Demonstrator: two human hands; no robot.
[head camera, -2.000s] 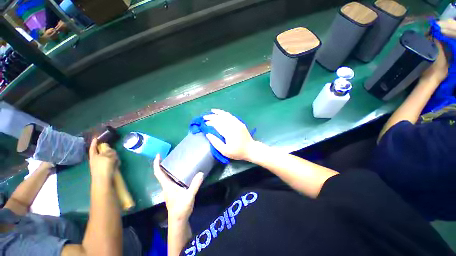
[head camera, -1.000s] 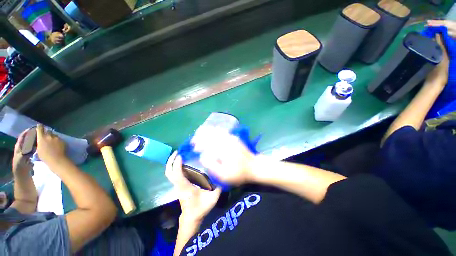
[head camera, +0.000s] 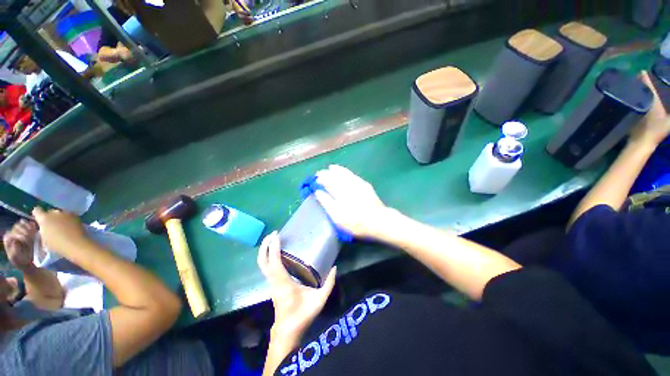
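A grey speaker unit (head camera: 310, 236) lies tilted on the green bench in front of me, its wood end towards me. My left hand (head camera: 295, 290) holds it at the wood end, fingers and thumb on opposite sides. My right hand (head camera: 348, 202) presses a bright blue cloth (head camera: 311, 186) against its far end and right side. Most of the cloth is hidden under the hand.
On the green bench (head camera: 375, 158) stand a speaker unit (head camera: 436, 121), more units behind it, and a white bottle (head camera: 494, 170). Left lie a blue bottle (head camera: 239, 225) and a mallet (head camera: 185, 263). A person's arm is at left; another person's hand holds a dark-ended unit (head camera: 601, 121) at right.
The unit in my hands has turned and its grey side shows again. My right hand with the cloth has moved to its far end. The left neighbour has put down the mallet.
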